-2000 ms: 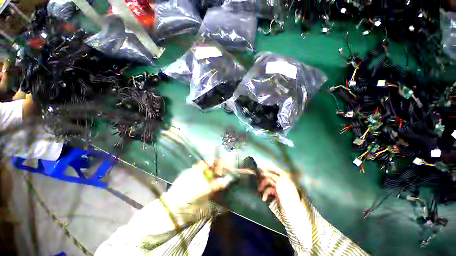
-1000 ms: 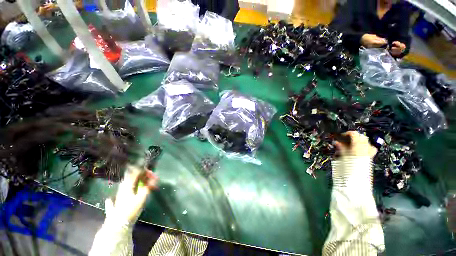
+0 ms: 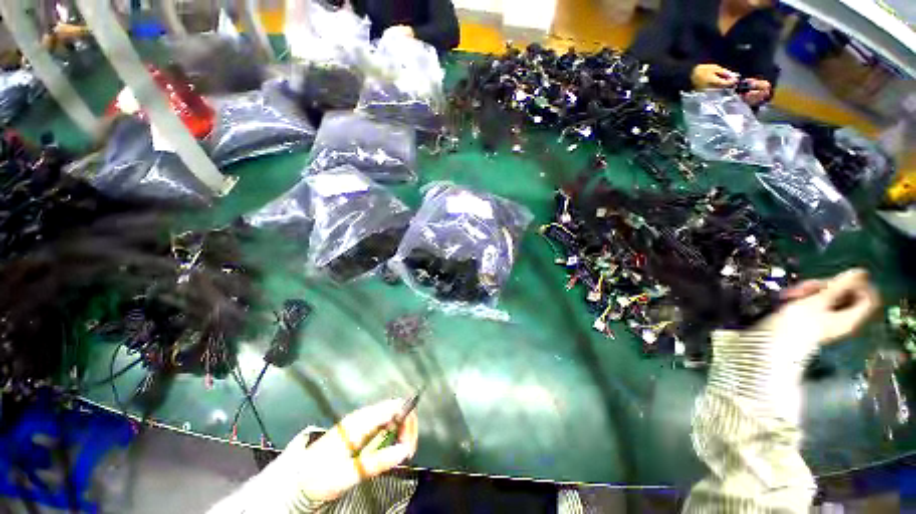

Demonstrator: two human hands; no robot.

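Observation:
My left hand (image 3: 374, 442) is at the bench's front edge, left of the middle. Its fingers are closed on the screwdriver (image 3: 390, 436), with green handle showing and the tip pointing up and right. My right hand (image 3: 829, 306) is at the right edge of the pile of cabled circuit boards (image 3: 663, 261); it is blurred, and whether it holds anything cannot be told. A black housing with its cable (image 3: 288, 326) lies alone left of the small heap of screws (image 3: 408, 330).
Plastic bags of black parts (image 3: 452, 251) lie at bench centre, with more bags and a red packet (image 3: 179, 102) behind. A pile of black cabled units (image 3: 151, 291) is at left. Two people are across the bench. A blue stool (image 3: 60, 442) is at lower left.
My left hand has moved right and down, away from the black housing, still with the screwdriver. My right hand has moved right across the board pile. The view has shifted since the earliest frame.

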